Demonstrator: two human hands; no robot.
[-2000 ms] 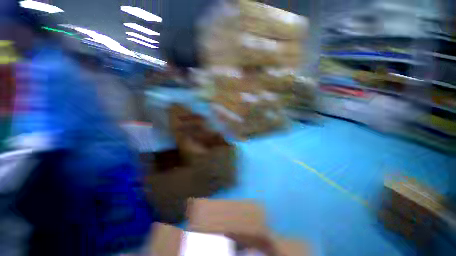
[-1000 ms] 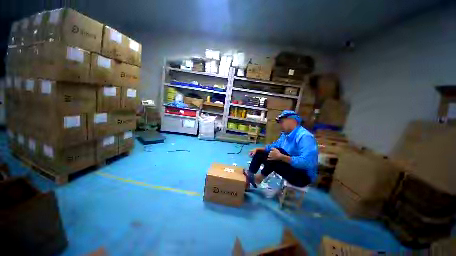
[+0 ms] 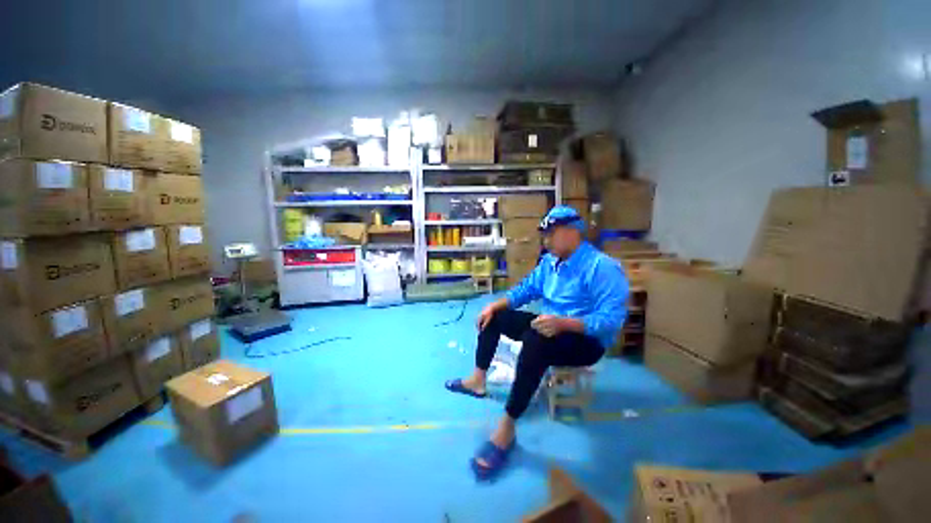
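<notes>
Neither of my hands is in view. Nearest in front of me, brown open carton flaps (image 3: 568, 501) stick up at the bottom edge, right of the middle. Beside them lies a brown carton (image 3: 679, 495) with dark print, cut off by the bottom edge. A closed shipping carton (image 3: 223, 411) with a white label on its side stands on the blue floor at the left. What is inside the open carton is hidden.
Palletised cartons (image 3: 77, 276) stand at the left. A seated person (image 3: 577, 296) in blue is on a low stool (image 3: 570, 392). Shelving (image 3: 417, 220) stands at the back, with a dark low platform (image 3: 259, 325) before it. Large cartons (image 3: 704, 317) and flattened cardboard (image 3: 832, 255) stand at the right.
The view has swung from the blurred workbench side to the seated person. The closed carton, beside the person's feet one second ago, now stands farther left near the pallet. The person's legs are spread wider.
</notes>
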